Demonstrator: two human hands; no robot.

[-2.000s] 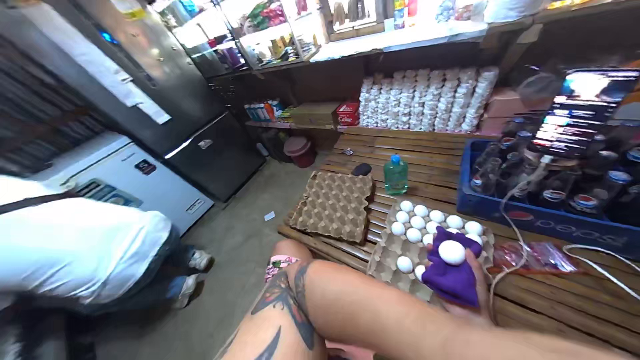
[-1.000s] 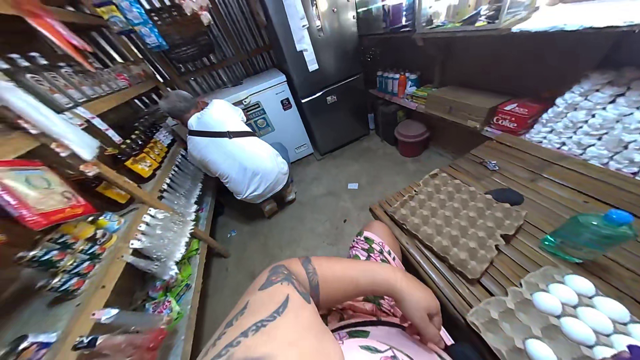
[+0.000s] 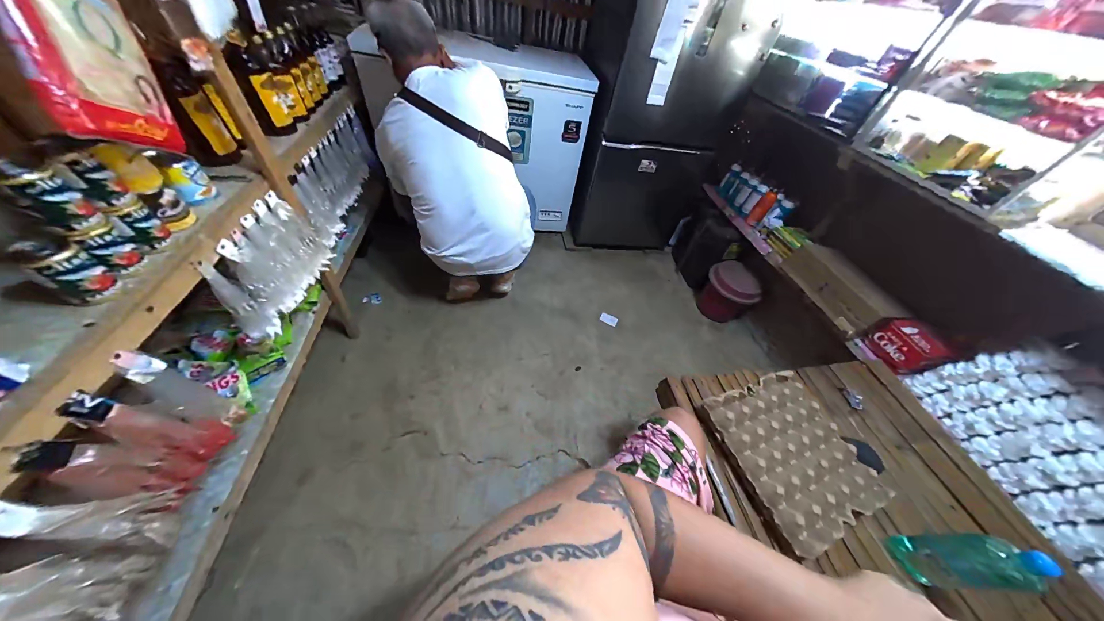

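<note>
My tattooed left arm reaches across the bottom toward the right. Only the back of my left hand (image 3: 888, 597) shows at the lower right edge, beside the wooden slatted table; its fingers are out of sight, so whether it holds anything cannot be told. Nearest to it lies a green plastic bottle with a blue cap (image 3: 957, 561). An upturned cardboard egg tray (image 3: 793, 461) rests on the slatted table (image 3: 931, 448), with a small dark flat thing (image 3: 865, 454) at its right edge. My right hand is outside the view.
A person in a white shirt (image 3: 470, 164) squats at a white chest freezer (image 3: 561, 129), beside a dark refrigerator (image 3: 642, 194). Shelves (image 3: 259, 185) of bottles and packets run along the left. Stacked eggs (image 3: 1018, 440), a red box (image 3: 906, 343) and a lidded bin (image 3: 729, 291) are at the right.
The view has swung left, away from the eggs and the hand holding an egg in a purple cloth. My left arm, bent one second ago, now stretches further right.
</note>
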